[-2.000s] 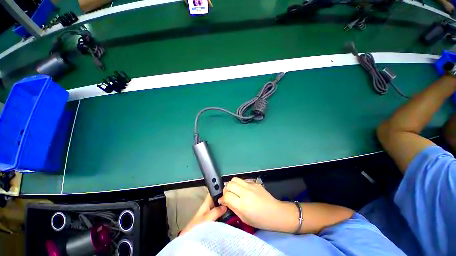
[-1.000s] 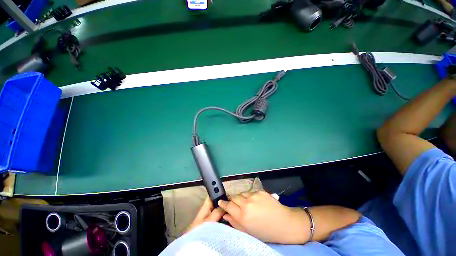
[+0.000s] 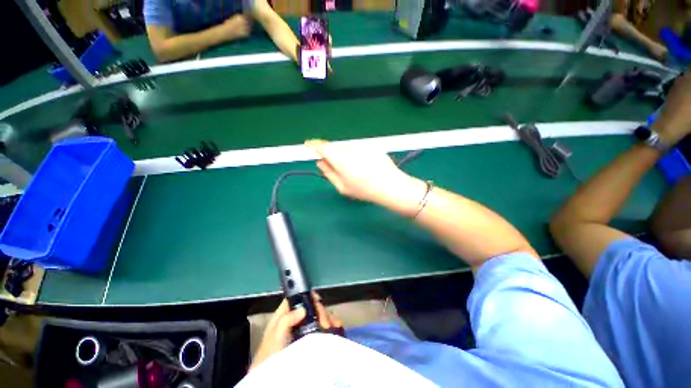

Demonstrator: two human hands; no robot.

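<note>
A hair dryer's silver-grey handle sleeve (image 3: 286,248) points away from me over the bench edge, two dark buttons near its lower end. My left hand (image 3: 286,322) grips the black part (image 3: 303,309) below the sleeve; the dryer head is mostly hidden by my body. The power cord (image 3: 277,186) curves from the handle's far end and passes behind my right hand (image 3: 356,170), which hides most of its bundle. My right hand is raised over the bench, fingers extended and apart, with nothing seen in it.
A blue bin (image 3: 68,204) stands left; a black dryer tray (image 3: 125,327) is below it. Black clips (image 3: 198,154) lie on the white strip. A phone (image 3: 314,49) is held across the line. Another worker's arm (image 3: 598,178) is at right.
My right hand has left the handle joint and reached forward over the cord bundle. My left hand still holds the dryer. The view has tilted up, showing a person across the line.
</note>
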